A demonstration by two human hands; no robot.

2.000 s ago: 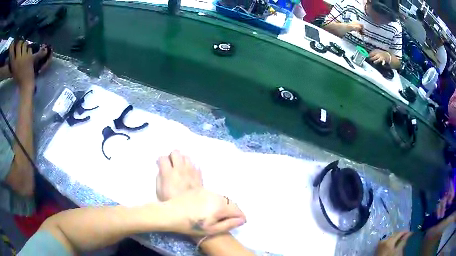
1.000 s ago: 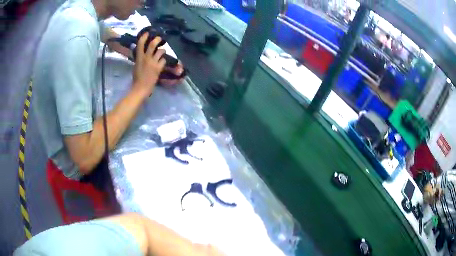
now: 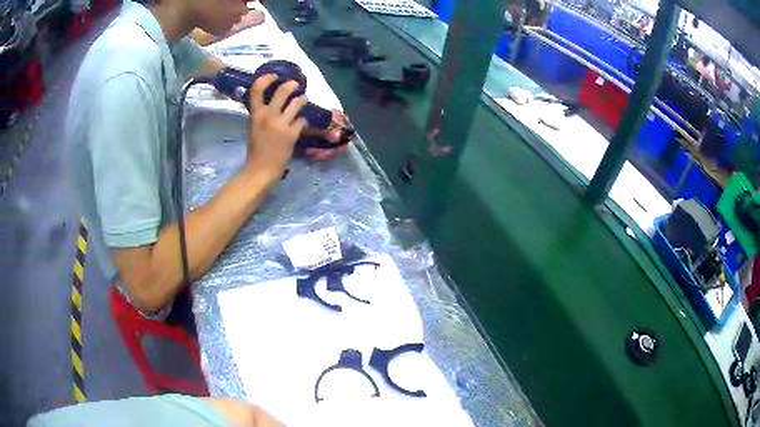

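Observation:
Neither of my hands is in view; only a light sleeve and a bit of forearm show at the bottom edge. A black yoke [image 3: 352, 360] lies on the white sheet [image 3: 275, 334], its open side towards me. A second yoke [image 3: 385, 364] lies close to its right, opening rightwards. Two more yokes [image 3: 317, 292] lie together at the sheet's far edge, partly overlapping, beside a clear plastic bag with a white printed label [image 3: 313, 248].
A seated person [image 3: 125, 158] at the left holds a corded black tool [image 3: 237, 83] over a black part. Bubble wrap [image 3: 229, 175] covers the bench. The green conveyor [image 3: 533, 275] runs along the right, carrying a round black disc [image 3: 642, 345]. Green posts and a blue tray [image 3: 700, 267] stand beyond.
The view has swung left. My hands, crossed over the white sheet two seconds ago, have left the picture, as has the headphone. The yokes lie in the same arrangement.

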